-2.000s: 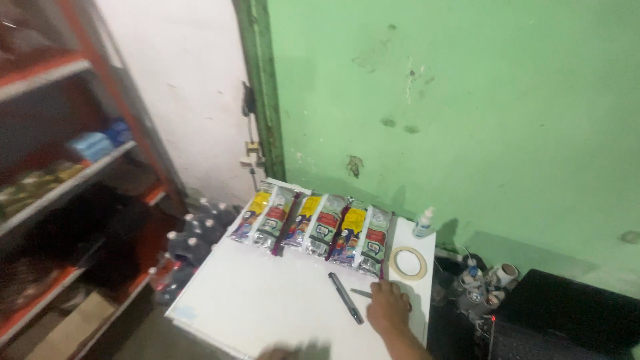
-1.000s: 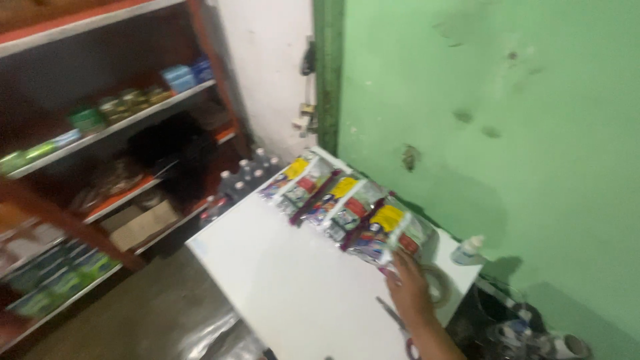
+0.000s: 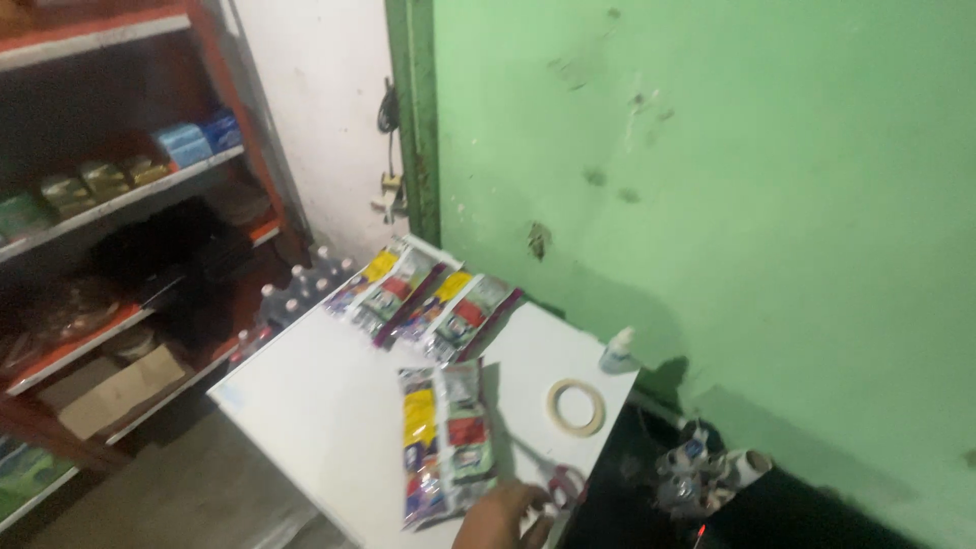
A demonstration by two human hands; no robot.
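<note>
My right hand (image 3: 507,517) is at the bottom edge of the view, fingers curled down beside the red-purple handles of scissors (image 3: 566,486); blur hides whether it grips them. Just left of it, a plastic snack-type packet pair (image 3: 446,442), silver, yellow and red, lies lengthwise on the white tabletop (image 3: 305,404). Two similar packet pairs lie side by side along the far edge, a left one (image 3: 389,290) and a right one (image 3: 461,316). A roll of masking tape (image 3: 576,409) lies flat at the right, near a small clear bottle (image 3: 618,351). My left hand is out of view.
A green wall (image 3: 724,191) rises behind the table. Dark bottles with pale caps (image 3: 293,293) stand on the floor beyond its left edge. Red-framed shelves (image 3: 122,198) with goods are at the left. A bin-like cluster of rolls and wrappers (image 3: 705,473) sits at the right by a dark surface.
The rightmost packet pair has left the row at the far edge and now lies nearer, turned lengthwise. My right hand has moved off it, toward the scissors.
</note>
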